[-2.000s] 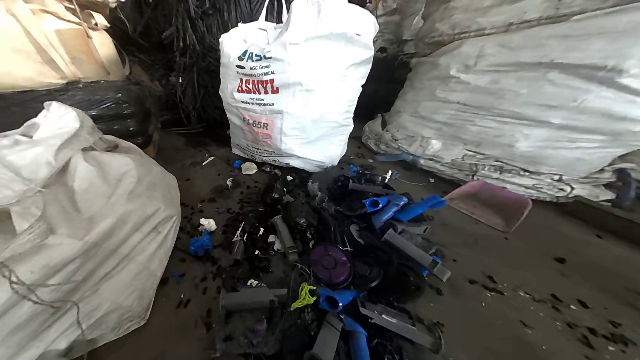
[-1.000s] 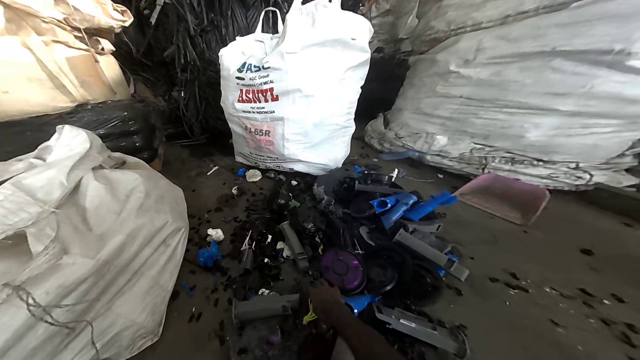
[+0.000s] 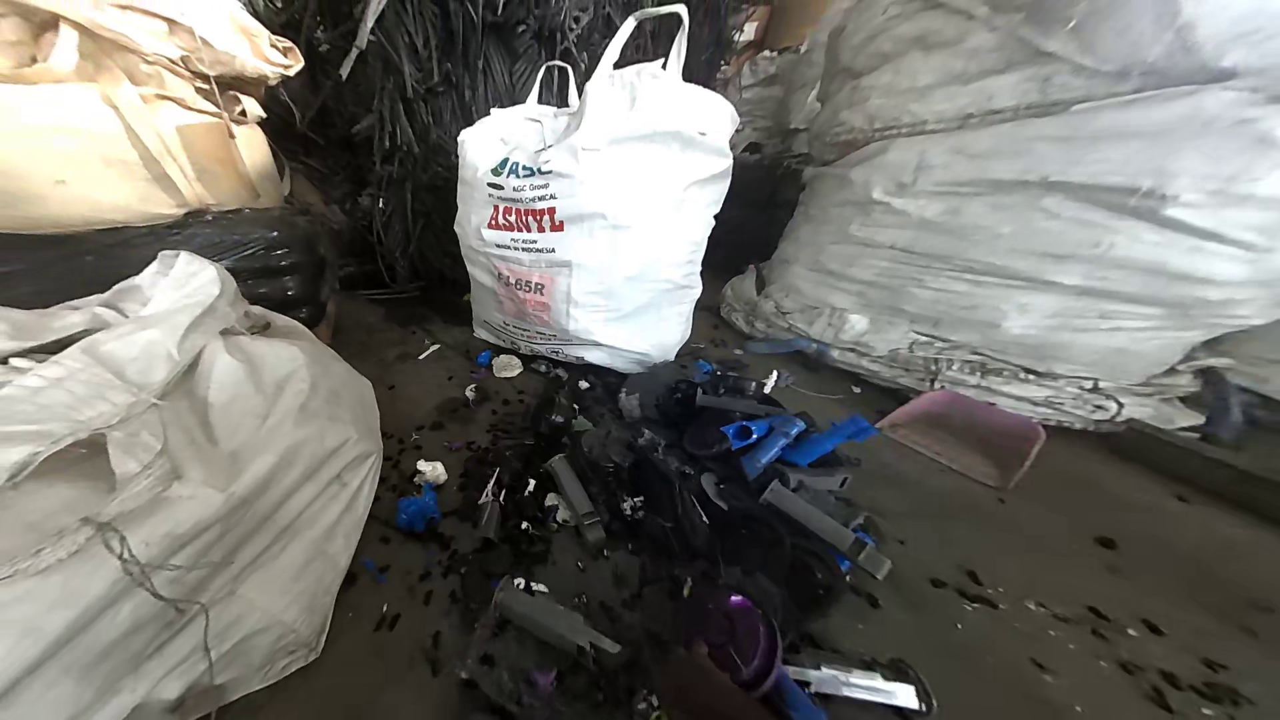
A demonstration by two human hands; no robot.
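Note:
My right hand shows dim and blurred at the bottom edge, against a purple round plastic part that is tilted and seems gripped. A blue plastic piece lies against its lower side. To the right is a grey plastic piece with a bright face. Left of the hand lies a grey channel-shaped plastic piece. Farther up, the heap holds blue plastic parts, a long grey part and black scraps. My left hand is out of view.
A white woven bulk bag with handles stands behind the heap. Another white sack is at the left, and large stacked sacks fill the right. A pinkish dustpan-like scoop lies on the dark floor right of the heap.
My right hand came into view from the bottom, first near a yellow-green scrap, and is now at the purple part. That part lay flat in the heap earlier and is now tilted and nearer.

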